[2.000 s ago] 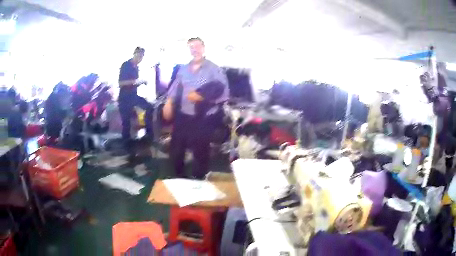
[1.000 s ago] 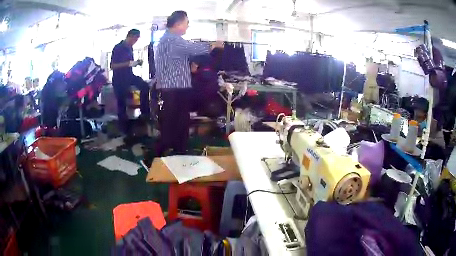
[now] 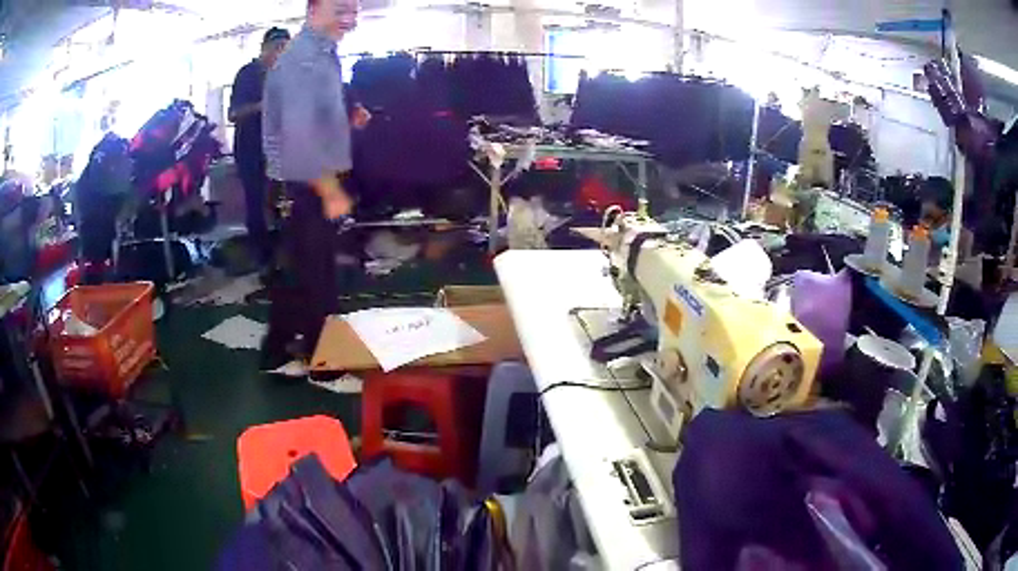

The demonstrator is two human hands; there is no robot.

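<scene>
Neither of my hands shows in the picture. A yellowish-cream sewing machine (image 3: 714, 329) stands on a white sewing table (image 3: 547, 296) at centre right, its handwheel facing me. A dark purple cloth (image 3: 793, 491) lies bunched at the table's near right end, just below the handwheel. A bundle of work (image 3: 413, 519), crumpled, grey to dark purple and shiny, lies at the bottom edge, left of the table. A dark pad (image 3: 625, 341) lies under the machine arm.
A red-orange stool (image 3: 293, 452) is behind the bundle. Behind it, a board with a white paper (image 3: 413, 335) rests on a red stool (image 3: 424, 418). An orange basket (image 3: 106, 335) stands at left. Two people stand beyond. Thread cones (image 3: 879, 238) are at right.
The view has sharpened and tilted down, showing more of the bundle at the bottom. The nearer person has moved left and now overlaps the person behind. My hands stay out of view.
</scene>
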